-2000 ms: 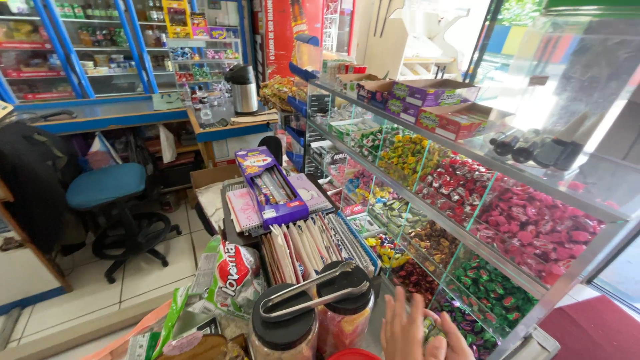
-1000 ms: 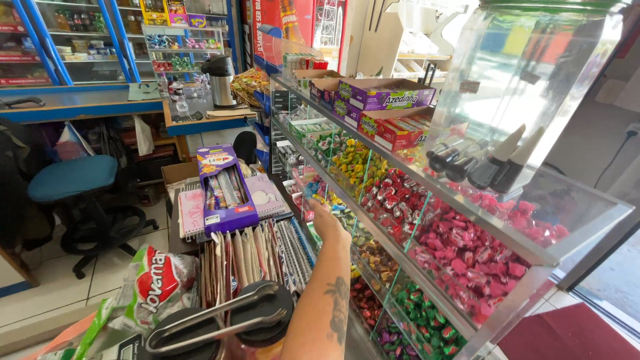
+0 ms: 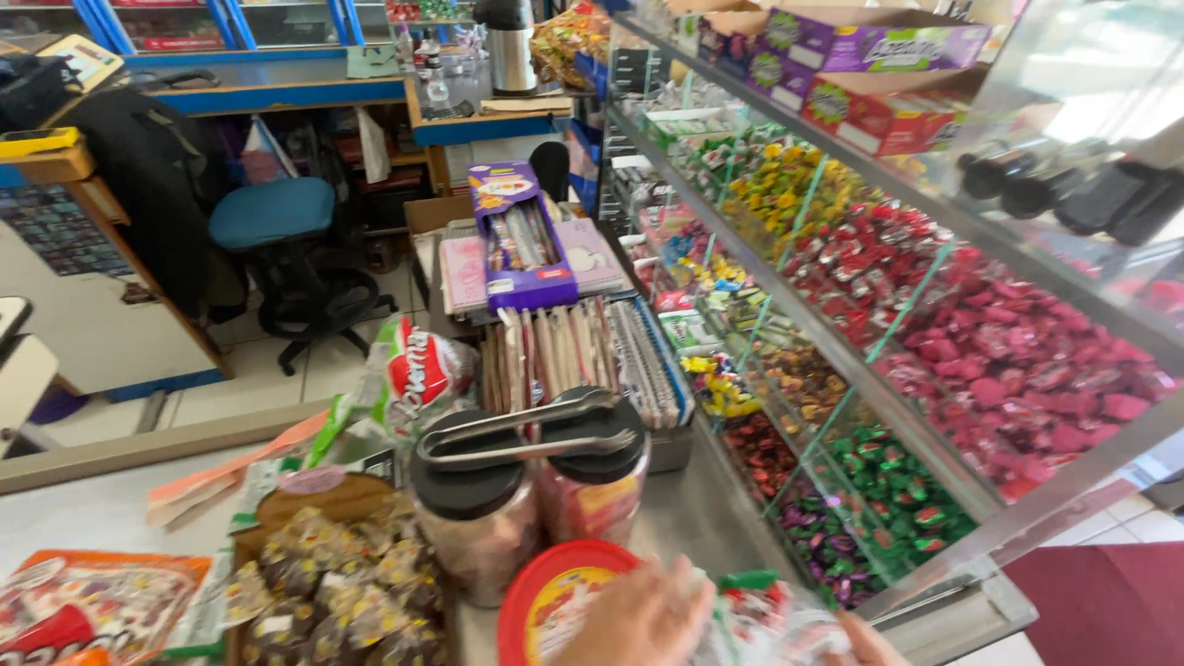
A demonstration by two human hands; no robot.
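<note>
At the bottom centre, my left hand (image 3: 638,615) is blurred, over the right side of a round tub with a red lid (image 3: 564,592), its fingers by a clear plastic candy bag (image 3: 768,615). My right hand (image 3: 869,643) shows only in part at the bottom edge, touching the right side of that bag. Whether either hand grips the bag is unclear. Behind the tub, metal tongs (image 3: 527,439) lie across the black lids of two jars (image 3: 472,546), (image 3: 592,499). To the right, a glass display case (image 3: 888,370) holds wrapped candies sorted in compartments.
A box of wrapped sweets (image 3: 342,592) and an orange candy bag (image 3: 102,601) lie at the lower left. Upright notebooks (image 3: 573,351) and a purple box of pens (image 3: 523,240) stand behind the jars. A blue stool (image 3: 273,213) is beyond the counter.
An arm that reached along the display case one second ago is no longer there. Both hands are now low in the view beside the clear candy bag. The view has tilted down toward the counter.
</note>
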